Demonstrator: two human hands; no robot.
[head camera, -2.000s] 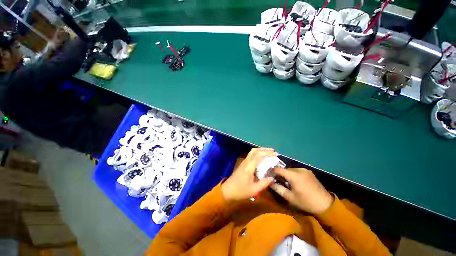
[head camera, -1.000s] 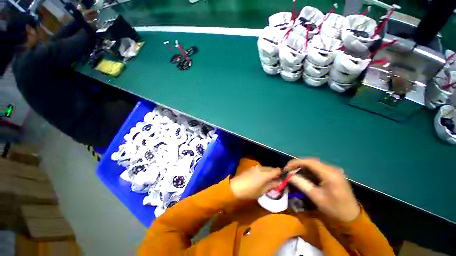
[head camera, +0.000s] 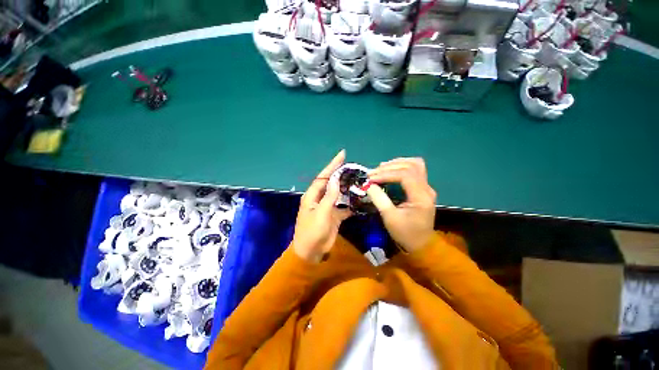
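Note:
A small white housing (head camera: 338, 189) with a dark inside and a bit of red lead is held up at the bench's front edge, its open side facing up. My left hand (head camera: 316, 217) grips it around its left side. My right hand (head camera: 406, 206) is on its right side, with thumb and fingertips pinched at the red lead and a pale piece at the opening. The fingers partly hide the dark part inside. No screwdriver is seen in either hand.
Stacked white housings (head camera: 311, 54) stand on the green bench (head camera: 238, 130), beside a silver screw feeder (head camera: 455, 65). More housings (head camera: 547, 105) stand to its right. Loose wired parts (head camera: 150, 92) lie left. A blue bin (head camera: 227, 289) of white shells is below. A cardboard carton (head camera: 571, 303) is at lower right.
The view has turned to the right. My hands have lifted the housing from near my lap to the bench edge. The red lead, held up before, is now pressed close to the opening.

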